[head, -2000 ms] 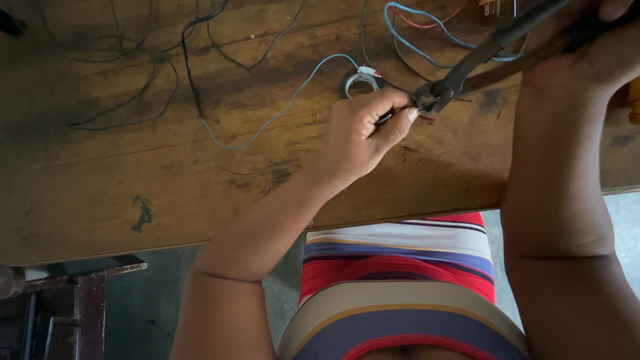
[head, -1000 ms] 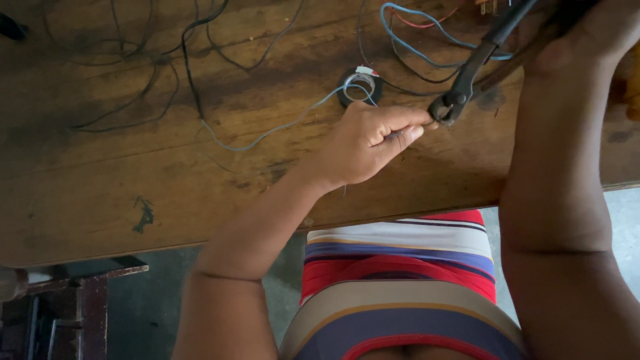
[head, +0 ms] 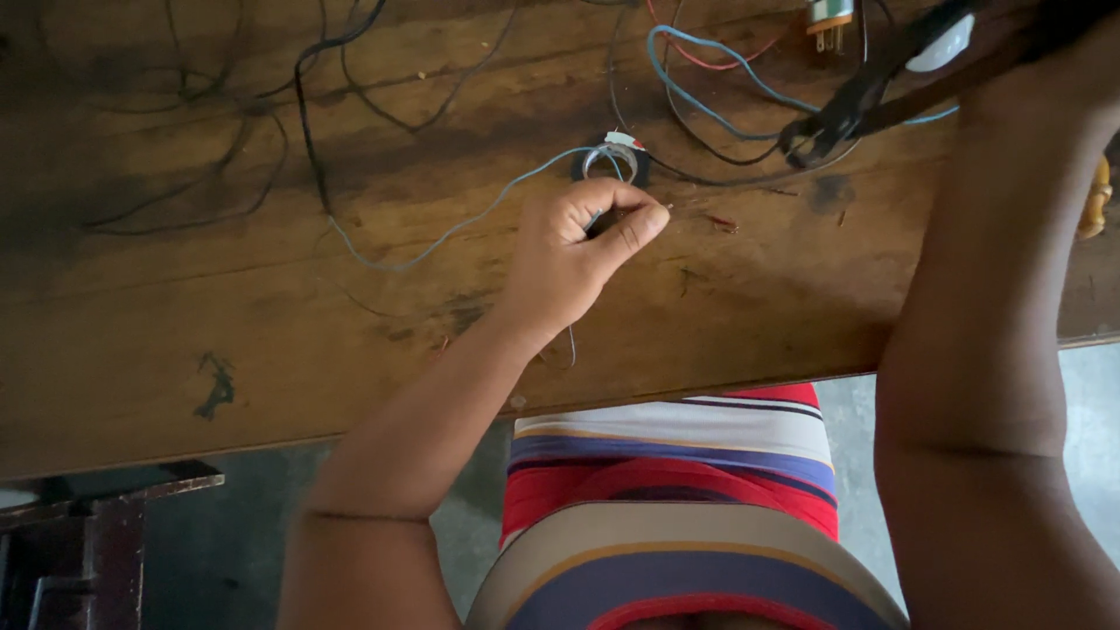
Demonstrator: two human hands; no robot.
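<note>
My left hand (head: 586,245) pinches the end of a thin light-blue wire (head: 464,226) between thumb and index finger. The wire passes by a roll of black tape (head: 612,164), just behind the fingers, and runs left to a black cable (head: 302,105). At the upper right, my right hand (head: 1063,74), partly cut off by the frame edge, grips dark metal pliers (head: 875,114). Their head points left above the table, apart from the left hand. Small copper-coloured scraps (head: 724,224) lie right of the left fingertips.
The wooden table (head: 289,350) bears dark cables at the upper left. A thicker blue wire (head: 700,42), a red wire (head: 713,66) and a plug with metal prongs (head: 829,24) lie at the upper right. A dark wooden piece of furniture (head: 114,516) stands below the table's left part.
The pliers have moved away from my left fingertips, up and to the right. My left hand, which was at the pliers' jaws, has drawn back left towards the tape roll.
</note>
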